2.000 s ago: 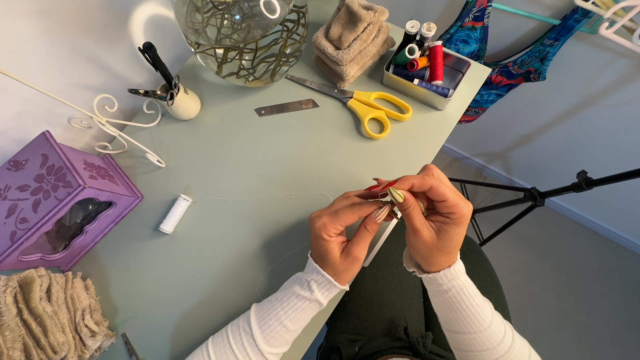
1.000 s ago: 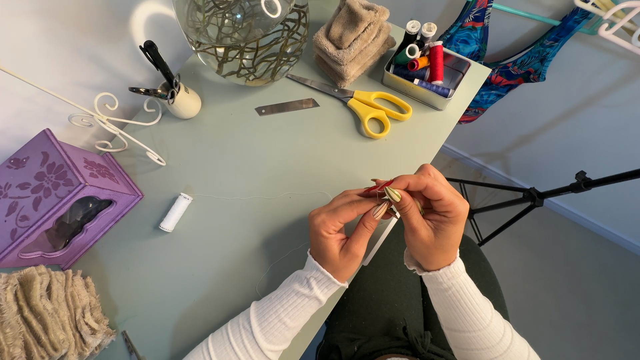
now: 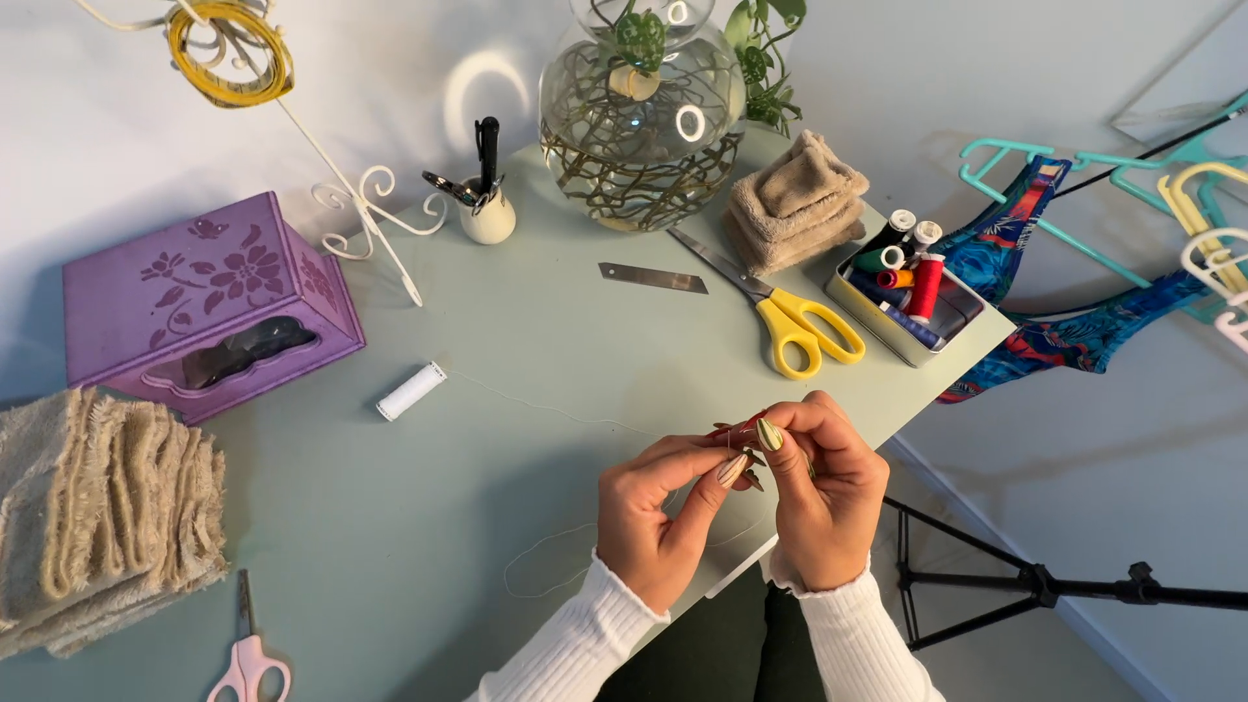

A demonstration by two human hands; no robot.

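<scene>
My left hand (image 3: 663, 507) and my right hand (image 3: 824, 487) meet at the fingertips over the table's front edge. A fine white thread (image 3: 546, 407) runs from the white spool (image 3: 411, 391) across the tabletop to my left fingers, which pinch it. More of that thread lies in a loose loop left of my left hand. My right thumb and forefinger are pressed together close to the thread; whatever they pinch is too small to make out. Yellow-handled scissors (image 3: 807, 331) lie beyond my hands, beside a metal blade (image 3: 653, 278).
A tin (image 3: 882, 327) of thread spools and folded beige cloths (image 3: 795, 200) stand at the back right, near a glass vase (image 3: 639, 127). At left are a purple box (image 3: 210, 292), stacked beige fabric (image 3: 107, 507) and pink scissors (image 3: 250, 668). A black tripod (image 3: 1038, 585) stands at right.
The view has shifted, with more of the back and left now showing. My hands stay together at the fingertips throughout.
</scene>
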